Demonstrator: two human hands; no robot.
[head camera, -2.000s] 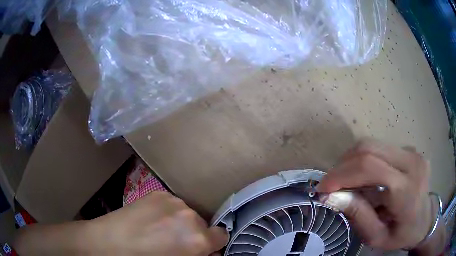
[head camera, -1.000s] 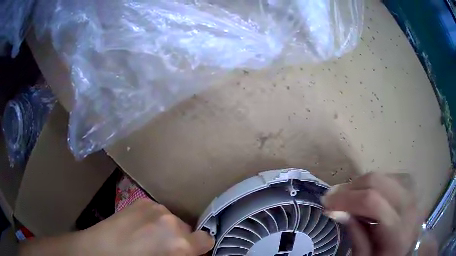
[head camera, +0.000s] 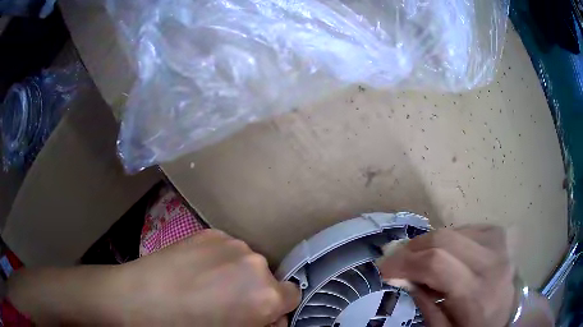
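Note:
The grey-white round vented housing (head camera: 342, 239) lies at the bottom centre, cut off by the lower edge, with curved ribs around a pale hub (head camera: 364, 313). My left hand (head camera: 224, 281) grips its left rim, thumb near a small screw post. My right hand (head camera: 454, 268) is over the right part of the ribs and rim channel, thumb and fingers together, with pale wraps on the fingertips. A thin tip shows below the right fingers; what they pinch is hidden and blurred.
A large crinkled clear plastic bag (head camera: 268, 70) lies across the back of the brown cardboard bench cover (head camera: 358, 153). At left an open carton (head camera: 70, 172) holds a bagged round unit (head camera: 22, 115). Long silvery strands (head camera: 562, 271) show at the right edge. Pink-checked apron shows below.
My right hand has moved left along the housing, from the right rim to over the ribs and channel. My left hand stays on the left rim. The whole view has shifted slightly.

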